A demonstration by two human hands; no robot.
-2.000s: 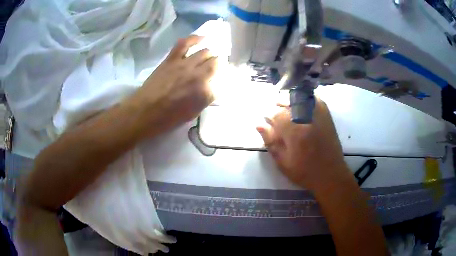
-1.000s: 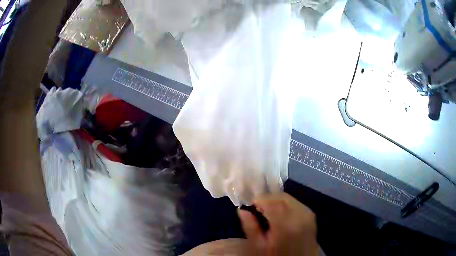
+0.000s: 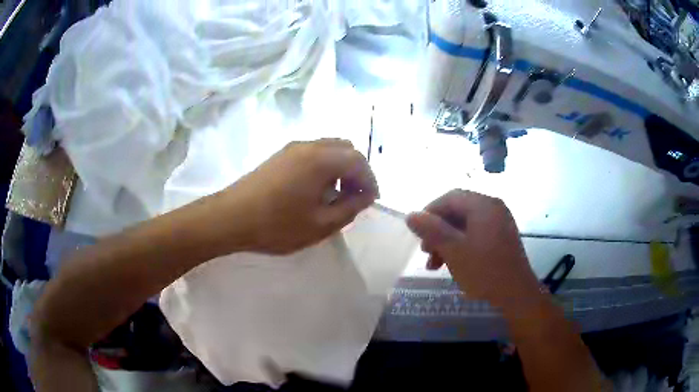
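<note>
A white garment piece (image 3: pixel 283 314) hangs from my two hands over the table's front edge. My left hand (image 3: pixel 326 195) pinches its upper edge between thumb and fingers, left of the machine head. My right hand (image 3: pixel 467 233) pinches the same edge a short way to the right, so a narrow strip of the edge (image 3: pixel 392 210) is stretched between them. The sewing machine head (image 3: pixel 529 76) stands behind and right of my hands. The presser foot area (image 3: pixel 451 119) is in bright glare and no cloth is seen clearly under it.
More white cloth (image 3: pixel 184 69) is heaped at the left and back. Black thread snips (image 3: pixel 559 273) lie right of my right hand. A grey lamp cylinder (image 3: pixel 493 149) hangs under the head. The ruled edge (image 3: pixel 429 305), yellow tape (image 3: pixel 661 264) and a gold-brown packet (image 3: pixel 42 187) also show.
The view has swung back to the right. The cloth my right hand held low over the edge is now raised, with its edge held between both hands.
</note>
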